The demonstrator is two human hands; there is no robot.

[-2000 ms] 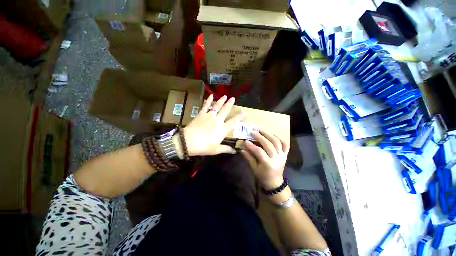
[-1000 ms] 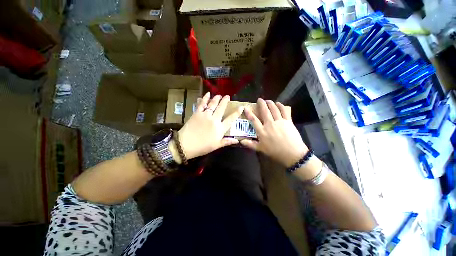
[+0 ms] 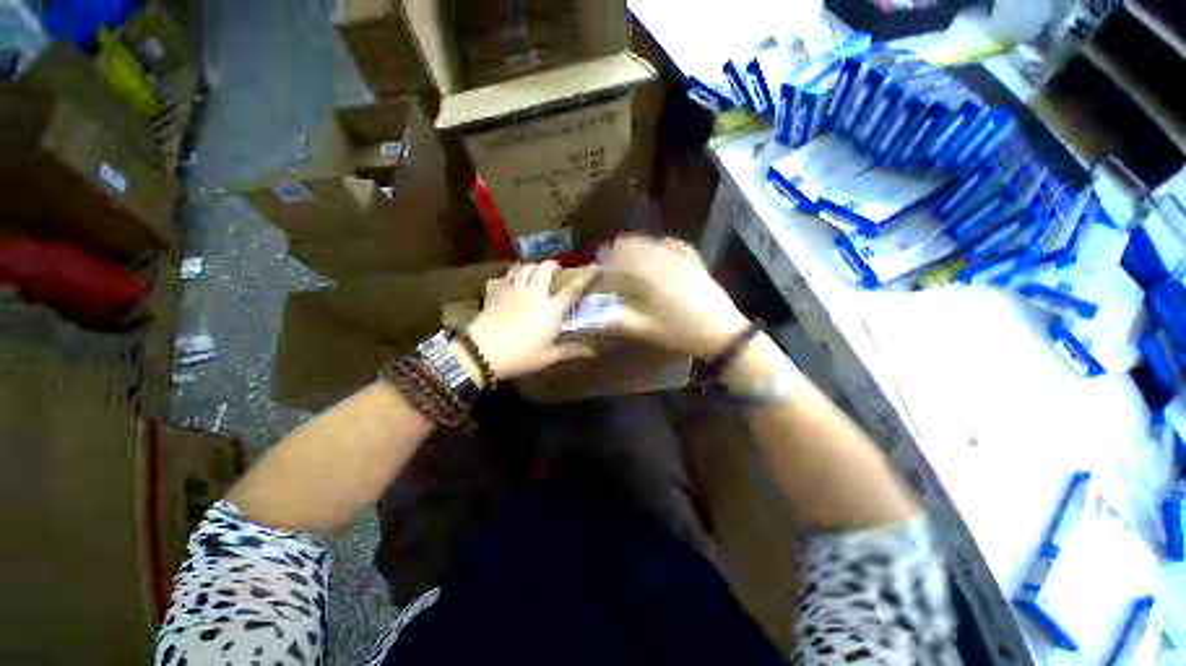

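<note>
A brown inner carton [image 3: 601,373] lies over my lap, its lower face showing below my hands. A white barcode label [image 3: 594,312] shows on it between my hands. My left hand [image 3: 527,316] holds the carton's left side. My right hand [image 3: 670,297] is on its right side and is blurred; its fingertips are hard to make out. The carton's far edge is partly hidden by both hands.
An open master carton [image 3: 341,341] stands low at the left, beside my knees. A tall printed shipping carton [image 3: 553,169] stands ahead. At right, a white table [image 3: 910,358] bears rows of blue-white retail boxes [image 3: 869,182]. A red bundle [image 3: 72,280] lies far left.
The inner carton has shifted left and nearer the master carton in view, with more of its lower face showing. My right hand has moved up and left. The view has shifted.
</note>
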